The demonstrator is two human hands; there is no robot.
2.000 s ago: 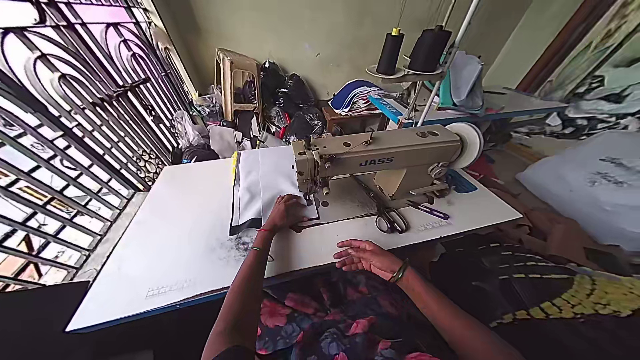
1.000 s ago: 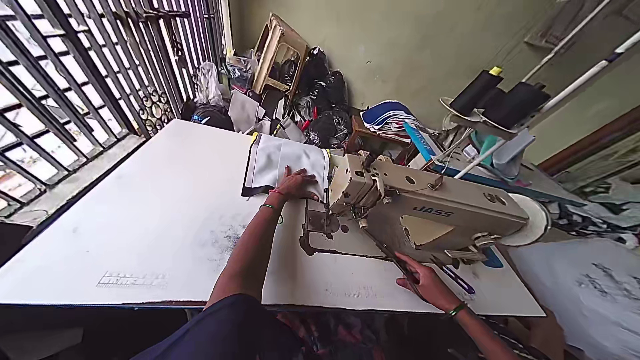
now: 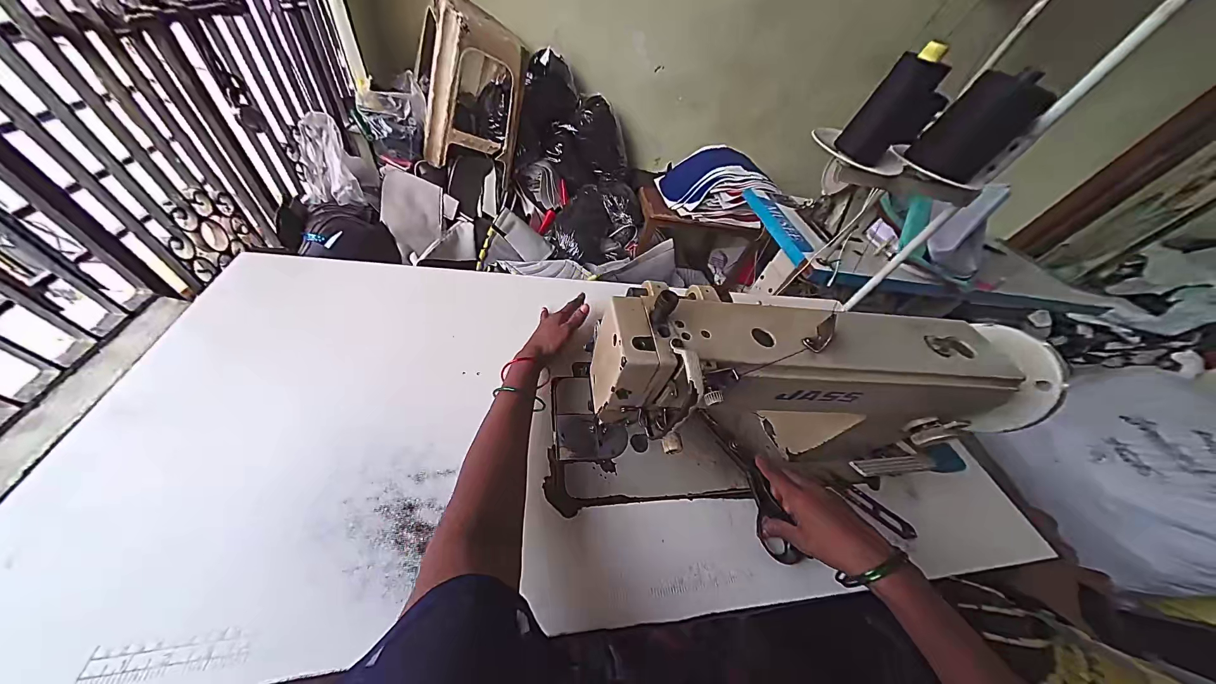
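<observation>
A JASS industrial sewing machine point(image 3: 817, 389) is set in a white table point(image 3: 380, 408). My left hand point(image 3: 556, 332) reaches behind the machine's head at the table's back edge, fingers apart, with nothing seen in it. My right hand point(image 3: 817, 513) is at the black-handled scissors point(image 3: 777, 527), its fingers over the handles; the blades point toward the machine's needle area. A purple-handled tool point(image 3: 883, 513) lies just right of that hand, partly covered by it.
Black thread cones point(image 3: 888, 109) stand on a holder behind the machine. Black plastic bags point(image 3: 579, 142), a wooden stool point(image 3: 470, 85) and stacked fabric point(image 3: 717, 180) are past the back edge. A metal grille point(image 3: 123, 142) is at the left.
The white fabric piece that lay under my left hand on the table is no longer seen there. My right hand has moved from the table's front to the scissors. The view has shifted.
</observation>
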